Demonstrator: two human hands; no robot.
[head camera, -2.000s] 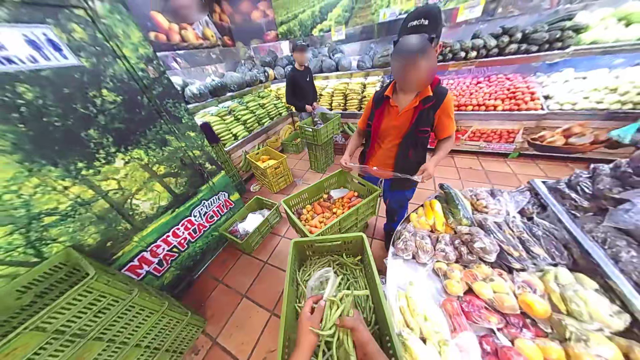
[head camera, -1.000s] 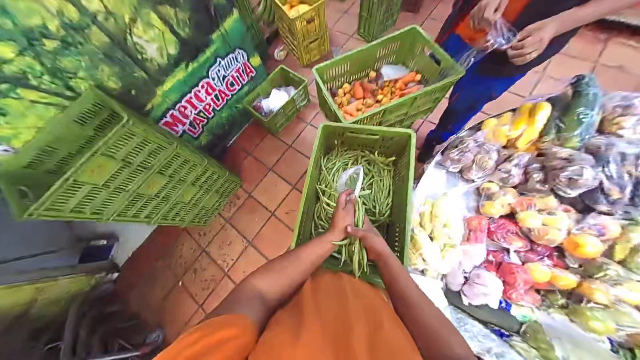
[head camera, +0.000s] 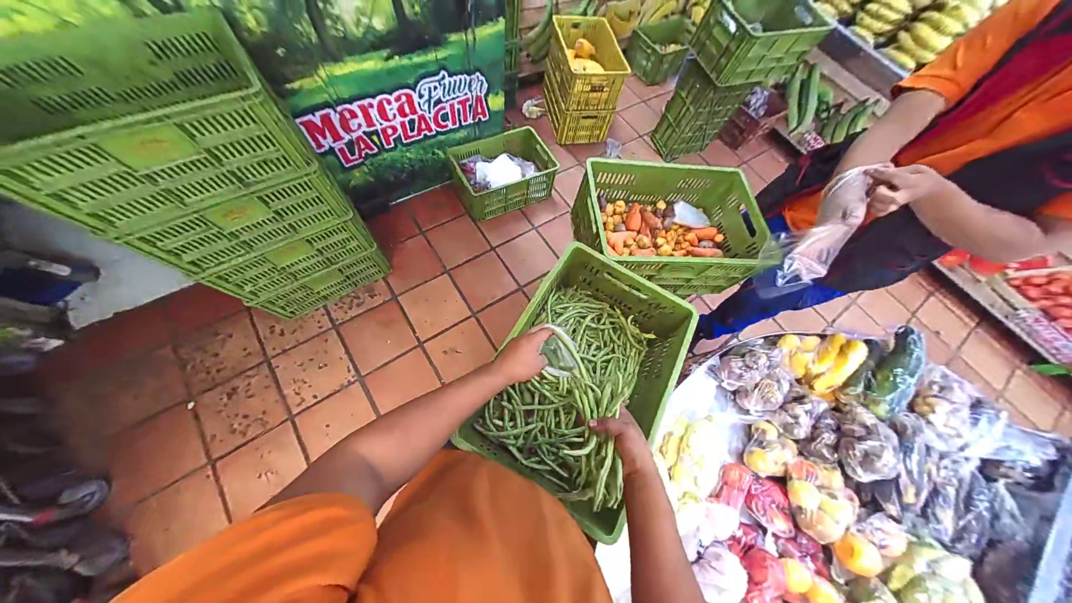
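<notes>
A green plastic crate (head camera: 674,322) holds a heap of green beans (head camera: 595,335) right below me. My left hand (head camera: 523,356) is over the beans at the crate's left side, shut on the rim of a clear plastic bag (head camera: 563,358). Lower right, my right hand (head camera: 624,435) grips a bunch of long beans (head camera: 605,465) whose ends hang downward near the crate's near end. Part of the bag's lower portion is hard to tell from the beans.
Beyond stands a crate (head camera: 687,180) of carrots and small yellow roots. At right, a co-worker's hands (head camera: 879,193) handle a clear bag (head camera: 808,251). Bagged vegetables (head camera: 804,452) fill a display at lower right. Stacked green crates (head camera: 234,209) stand left; a small crate (head camera: 511,197) is on the tiles.
My hands were close together at the bag a second ago; now the right hand is lower right, apart from the left. The co-worker's bag now covers one of their hands.
</notes>
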